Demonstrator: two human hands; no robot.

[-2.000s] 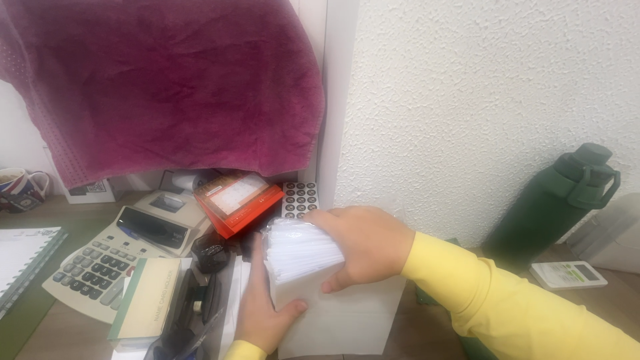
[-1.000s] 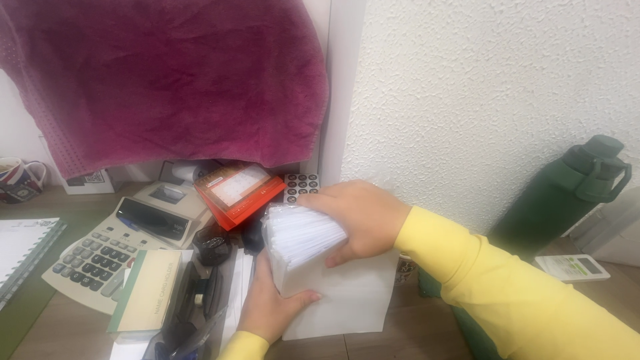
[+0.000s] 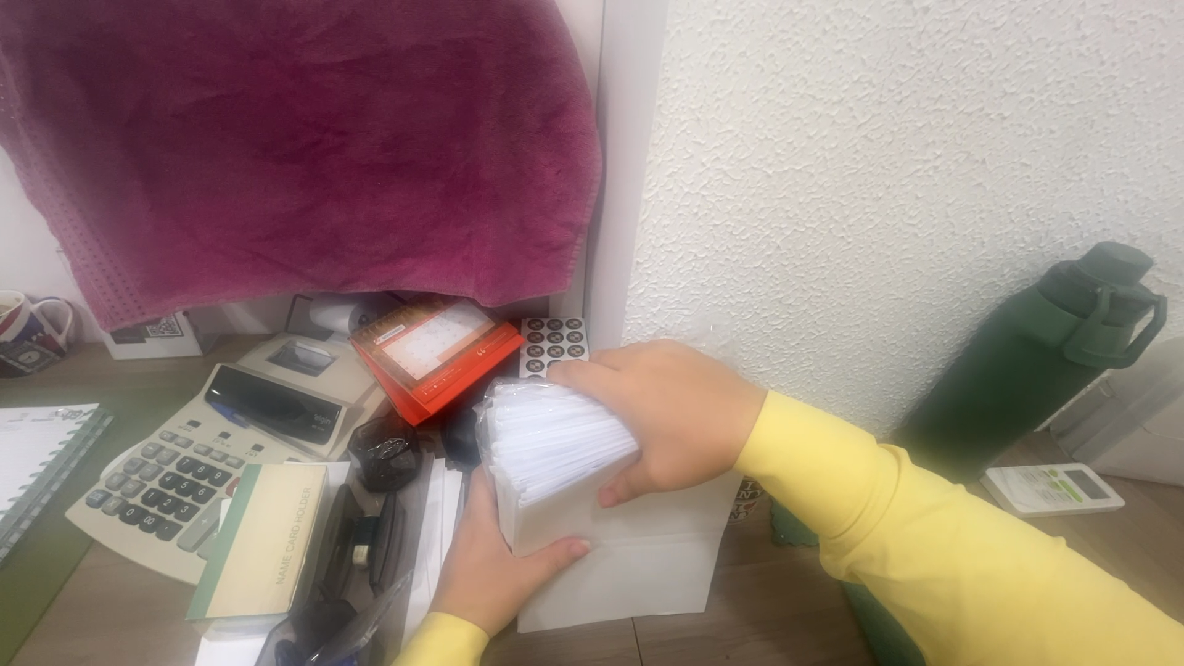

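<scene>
Both hands hold a thick stack of white papers or envelopes (image 3: 560,444), partly wrapped in clear plastic. My left hand (image 3: 504,564) grips its lower left side, thumb across the front. From above and the right, my right hand (image 3: 671,416) clasps the top and right side. Below and behind the stack, a white paper sheet or bag (image 3: 629,578) reaches down to the desk. Left of my left hand are a name card holder box (image 3: 264,541) and a dark desk organizer.
A printing calculator (image 3: 185,481), an orange desk calendar (image 3: 444,351) and a round sticker sheet (image 3: 553,344) lie behind. A purple towel (image 3: 314,148) hangs above. At right are a green bottle (image 3: 1008,370) and a small white device (image 3: 1054,488); a mug (image 3: 32,324) stands far left.
</scene>
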